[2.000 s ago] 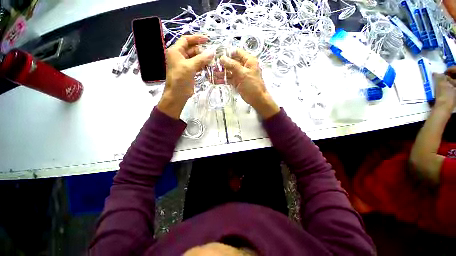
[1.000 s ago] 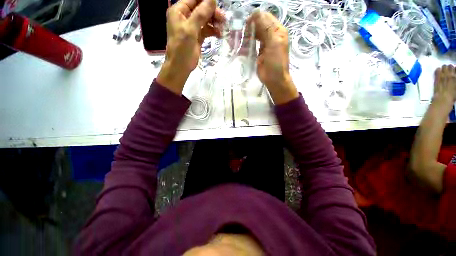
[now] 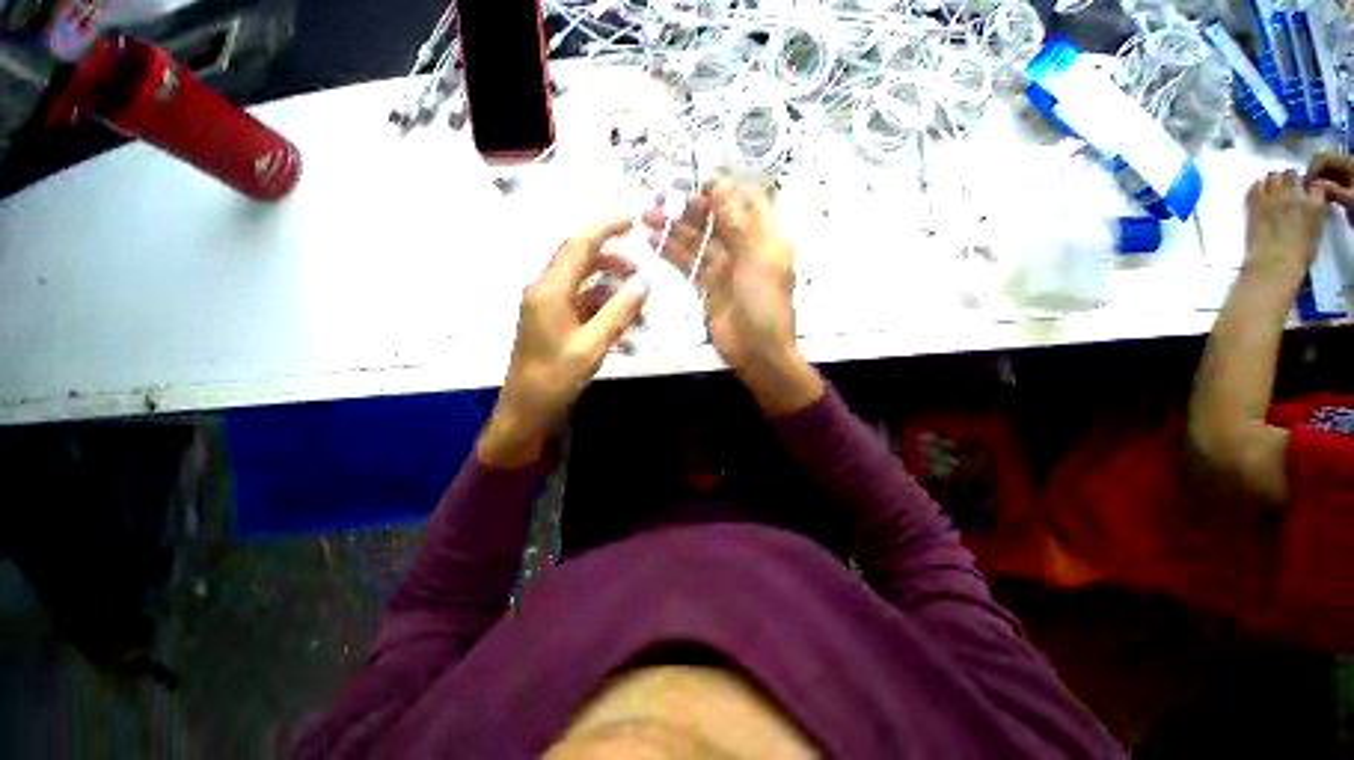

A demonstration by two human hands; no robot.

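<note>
My left hand (image 3: 567,319) and my right hand (image 3: 751,282) are close together near the table's front edge, both blurred. A thin white cable (image 3: 701,248) runs between their fingertips. My left fingers are curled around its whitish, blurred part. My right fingers are bent against a strand of it; the exact grip and the plug ends cannot be made out. Beyond the hands lies a tangled heap of coiled white cables (image 3: 802,60).
A phone with a red case (image 3: 505,82) and a red flask (image 3: 201,122) lie to the left. To the right are a blue-and-white packet (image 3: 1114,131), a small blue block (image 3: 1137,235), a clear item (image 3: 1057,267), blue boxes (image 3: 1295,67) and another person's arm (image 3: 1244,349).
Both hands have come down toward the table's front edge and my own body. The single coil near the front edge is no longer seen. The neighbour's second hand has come into view.
</note>
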